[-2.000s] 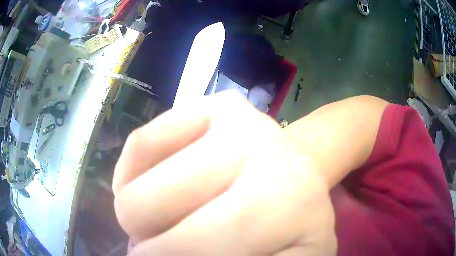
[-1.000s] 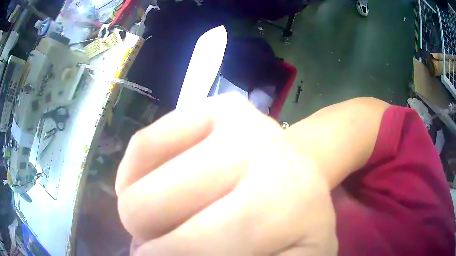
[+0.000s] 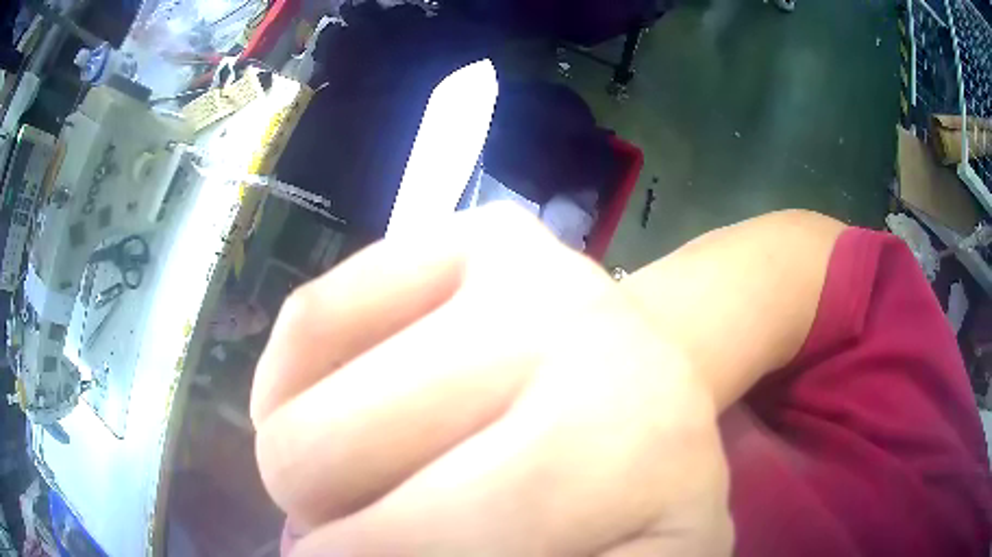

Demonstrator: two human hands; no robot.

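Note:
My right hand (image 3: 490,381) is a large, overexposed fist close to the camera, with its forearm reaching in from the right out of a red sleeve. It is closed on the bundle of cut pieces, whose white pointed end (image 3: 446,141) sticks up above the fist. The rest of the bundle is hidden by the hand. My left hand is not in view.
A white sewing table (image 3: 163,359) on the left bears a cream sewing machine (image 3: 103,163) and scissors (image 3: 128,261). A red bin (image 3: 622,190) holding white and dark pieces stands beyond the fist, near dark cloth. A white mesh rack (image 3: 968,76) is at the right.
The view has shifted very slightly, and the wheel at the top right is now mostly cut off. My right hand keeps the same grip on the bundle.

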